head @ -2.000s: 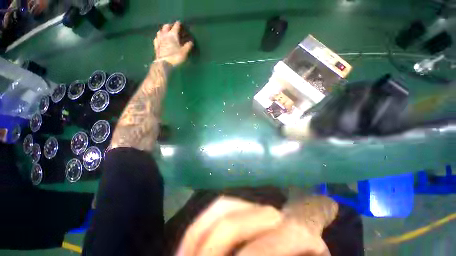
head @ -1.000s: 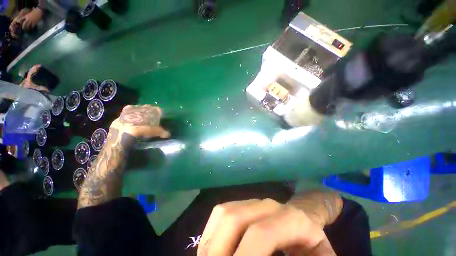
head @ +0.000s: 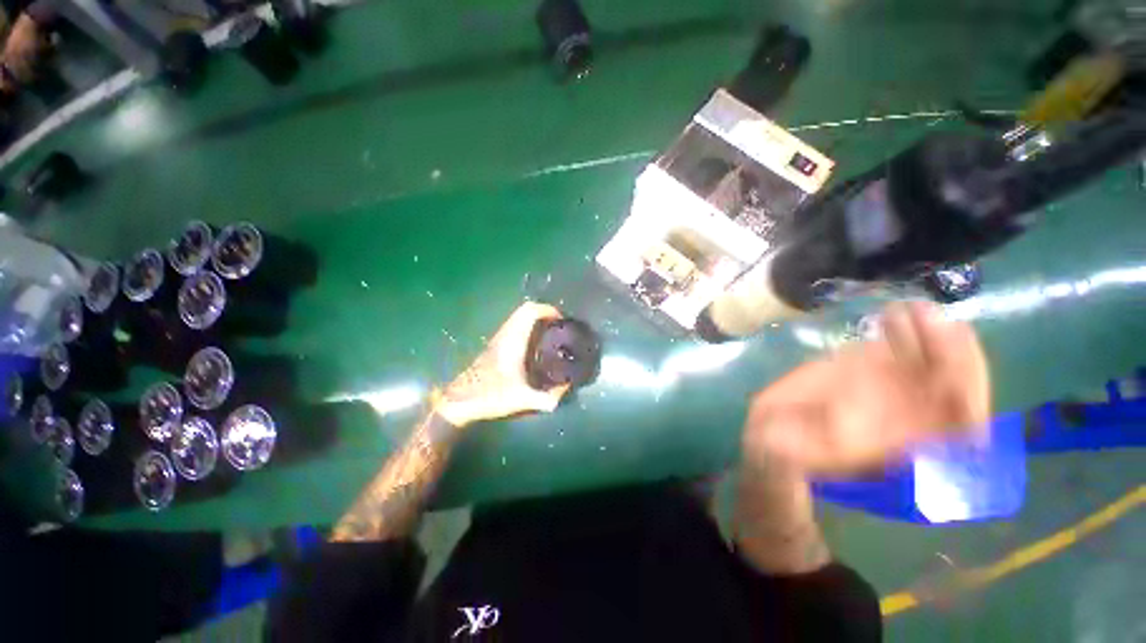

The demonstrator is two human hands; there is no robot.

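My left hand [head: 509,371] is closed around a black cylindrical unit [head: 564,356] at the middle of the bench, its dark end facing up. My right hand [head: 880,396] is raised near the bench's front edge at right, blurred; whether it holds anything cannot be told. The electric screwdriver [head: 892,220] hangs just above that hand, apart from it, its pale grip pointing down-left at the screw feeder. The white screw feeder [head: 723,201] stands behind the screwdriver's nose, with a dark open tray.
Several black units with clear-rimmed round faces [head: 161,410] stand at left on the green bench [head: 415,239]. Black cylinders [head: 566,35] lie at the far side. A blue bin [head: 968,471] is below the front edge at right. Another person's hand [head: 28,48] shows at top left.
My left hand has moved right from beside the clustered units to the middle and now shows a black unit in it. My right hand has risen and moved right, towards the screwdriver.
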